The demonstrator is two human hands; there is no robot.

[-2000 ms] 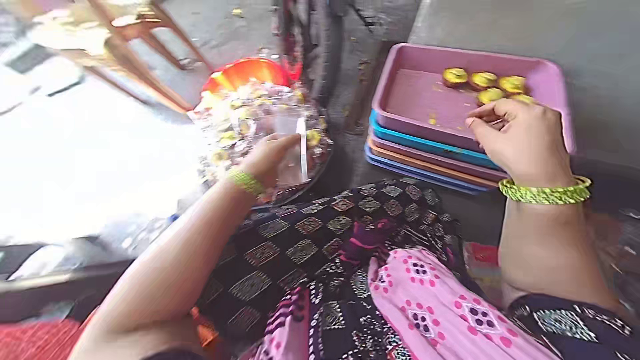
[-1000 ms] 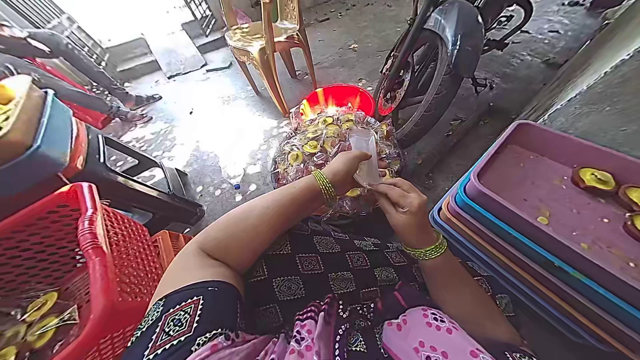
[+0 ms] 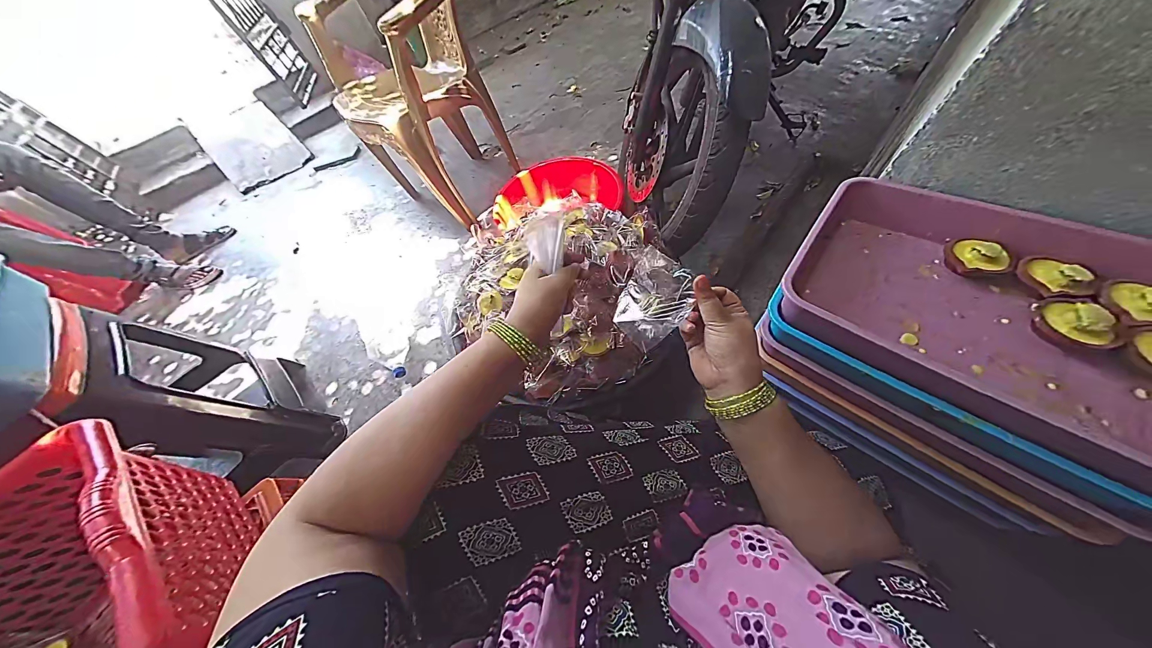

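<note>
My left hand (image 3: 547, 301) is closed on a bundle of clear plastic bags (image 3: 545, 241) over the heap of wrapped clay lamps (image 3: 504, 288) with yellow wax. To its right, my right hand (image 3: 723, 337) pinches the edge of a clear plastic bag (image 3: 655, 301) between thumb and fingers; whether something lies inside that bag I cannot tell. Several unwrapped clay lamps (image 3: 1083, 322) sit in the top mauve plastic tray (image 3: 886, 261) at the right, apart from my hands.
Under the mauve tray is a stack of coloured trays (image 3: 909, 396). A red basin (image 3: 576, 171) and a motorcycle wheel (image 3: 697, 153) stand beyond the heap. At left are a red plastic basket (image 3: 126, 531), a black stool (image 3: 189, 378) and a person's legs (image 3: 81, 243); a plastic chair (image 3: 405, 99) stands behind.
My right hand was over the tray two seconds ago, then met my left hand at the bags. Now it is apart to the right, holding one bag's edge. The view has shifted a lot.
</note>
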